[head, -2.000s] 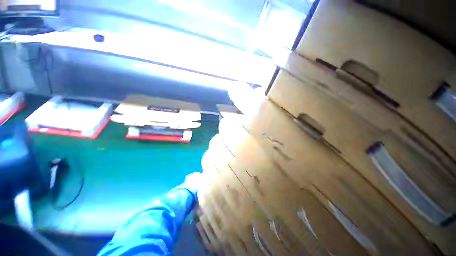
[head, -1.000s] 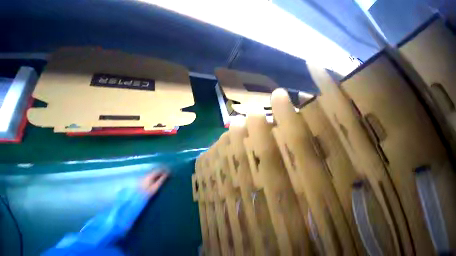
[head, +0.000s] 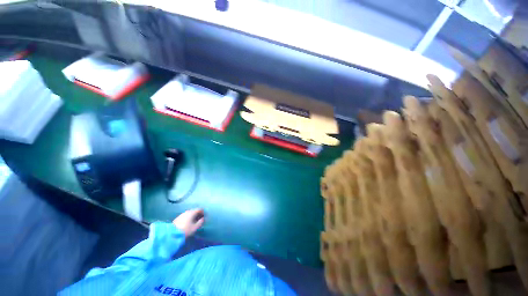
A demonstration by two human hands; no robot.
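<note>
My left hand [head: 190,222], in a blue sleeve, is over the near edge of the green bench, its fingers blurred and curled; whether it holds anything cannot be told. My right hand is not in view. A dark label printer [head: 113,151] stands to its upper left, with a white label strip [head: 132,199] hanging from its front. A black handheld scanner [head: 171,165] lies on the bench right of the printer, its cable curved beside it. A tall stack of brown cartons [head: 405,196] with rows of tabs fills the right side.
Two white packed units on red bases [head: 194,104] lie along the back of the green bench [head: 249,196]. An open brown carton [head: 292,115] sits on another red base. White foam [head: 23,101] is piled at left. Bluish plastic [head: 40,231] is at lower left. A white shelf [head: 278,34] runs above.
The view has swung left and back, bringing the printer, scanner and foam pile into view. The carton stack now appears farther right. My left hand is now near the bench's front edge by the label strip.
</note>
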